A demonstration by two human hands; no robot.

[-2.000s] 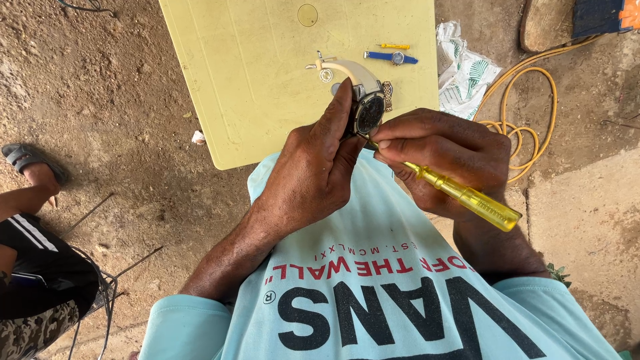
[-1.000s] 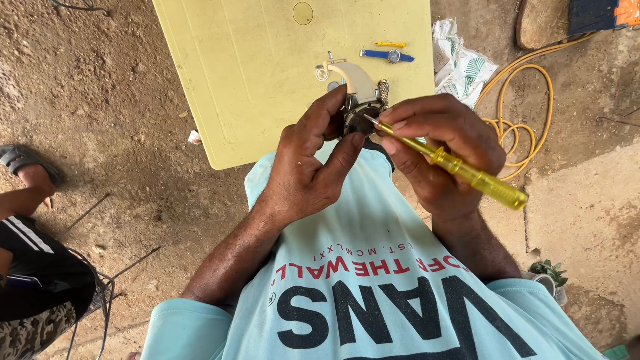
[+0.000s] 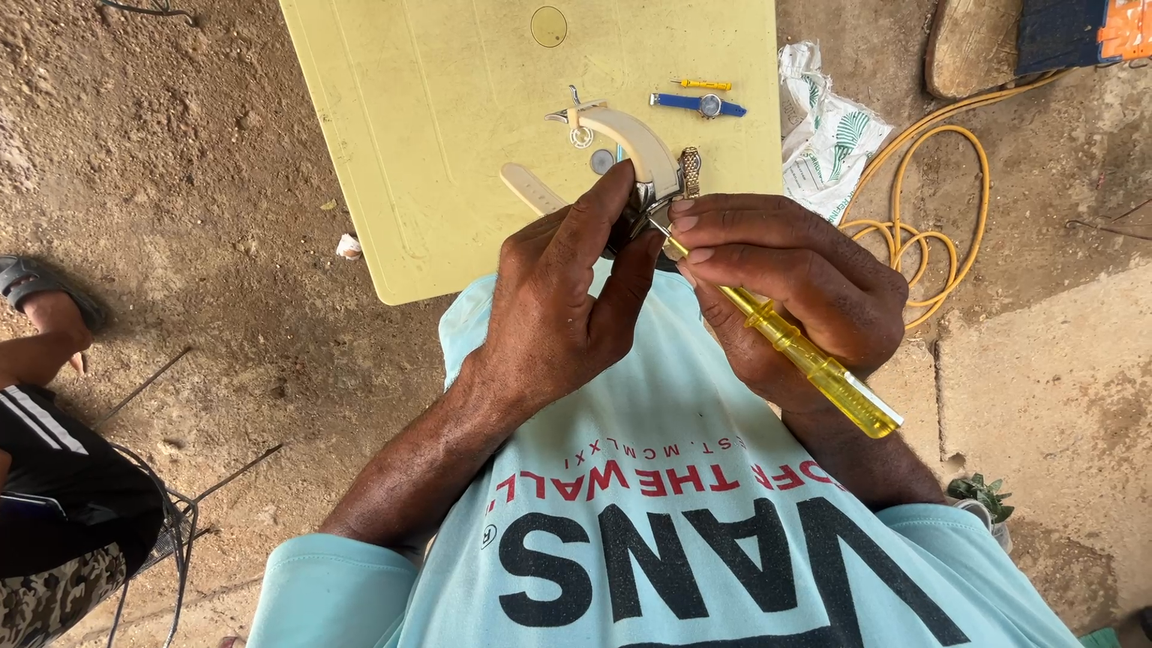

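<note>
Between the fingers of my left hand (image 3: 562, 306) is a wristwatch (image 3: 643, 211) with a cream strap (image 3: 634, 144); its case is mostly hidden by the fingers. My right hand (image 3: 796, 279) grips a screwdriver with a clear yellow handle (image 3: 823, 373), its metal tip at the edge of the watch case. On the pale yellow table (image 3: 432, 162) beyond my hands lie a blue-strapped watch (image 3: 709, 106), a small yellow screwdriver (image 3: 704, 85), a gold-coloured metal watch bracelet (image 3: 690, 171), a round grey disc (image 3: 602, 162) and a small clear ring-shaped part (image 3: 581, 137).
A white printed plastic bag (image 3: 823, 126) lies right of the table, near a coiled orange-yellow hose or cable (image 3: 981, 193). At the left edge a person's sandalled foot (image 3: 45, 292) shows beside a thin metal frame (image 3: 184, 504). A potted plant (image 3: 981, 495) stands at the lower right.
The watch has turned in my left hand: its dark dial, visible two seconds ago, is now mostly out of sight. The screwdriver tip has shifted on the watch, and its handle has stayed in my right hand.
</note>
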